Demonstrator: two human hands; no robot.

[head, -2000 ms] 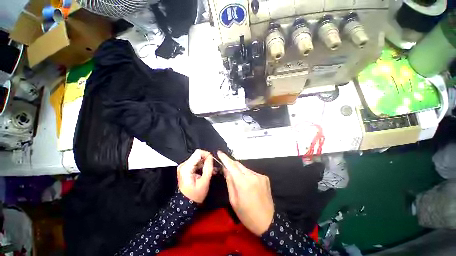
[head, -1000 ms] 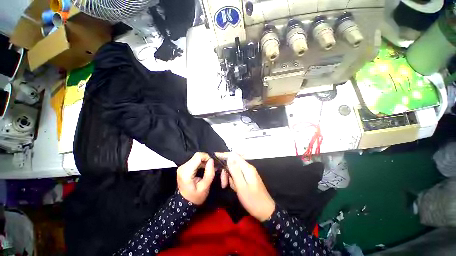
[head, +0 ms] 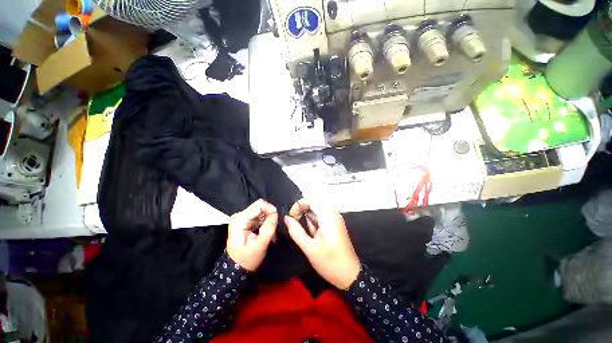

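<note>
The black garment [head: 194,147] lies heaped on the white table left of the machine and runs down over the front edge across the lap. My left hand [head: 251,234] pinches a small part of the garment's edge between thumb and fingers at the table's front edge. My right hand [head: 323,242] is just right of it, thumb and curled fingers closed on the same dark edge. A small dark thing shows within the right fingers; it is too small to tell. The cream overlock machine [head: 429,94] stands ahead, its presser foot area [head: 321,94] above the hands.
A white fan cage [head: 151,8] and an open cardboard box [head: 100,50] with spools stand upper left. Red thread [head: 421,189] hangs at the table's front edge. A green floral pad [head: 530,110] and green flask [head: 580,63] are at right. Yellow-green packet [head: 100,114] lies left.
My right hand has turned, its extended fingers curling in and its thumb now against the edge beside my left hand. My left hand has shifted slightly left. The garment heap looks unchanged.
</note>
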